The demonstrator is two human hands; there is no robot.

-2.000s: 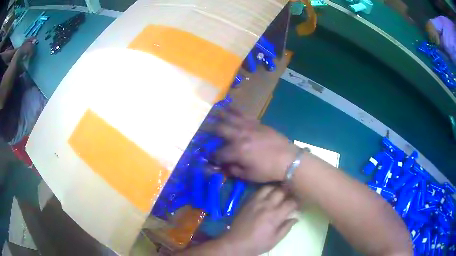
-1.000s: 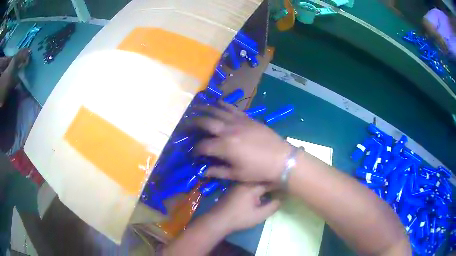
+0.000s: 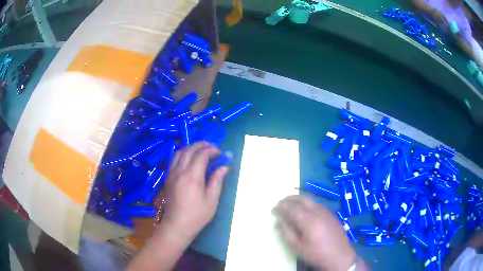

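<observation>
A cardboard carton [image 3: 58, 174] lies tipped at left, its open side full of blue cylinders [image 3: 143, 132], some spilling onto the bench. My left hand [image 3: 190, 182] is at its mouth, with a blue cylinder [image 3: 221, 159] between thumb and fingers. A long pale sheet [image 3: 262, 185] lies flat in front of me, bright with glare. My right hand [image 3: 312, 227] is over the sheet's right edge, fingers bent down and slightly blurred; whether it holds anything is hidden. A pile of blue cylinders with small white stickers [image 3: 392, 185] lies at right.
A pale metal rail [image 3: 307, 92] runs along the far side of the green bench [image 3: 286, 119]. Beyond it are teal plastic parts [image 3: 299, 11], more blue pieces [image 3: 410, 24] and a person's lilac sleeve [image 3: 450, 18]. A white sleeve or cloth [image 3: 468, 262] shows at lower right.
My right hand has moved from the carton mouth to the sheet's right edge. My left hand is now at the cylinders with one gripped. The view has shifted right, and more cylinders show.
</observation>
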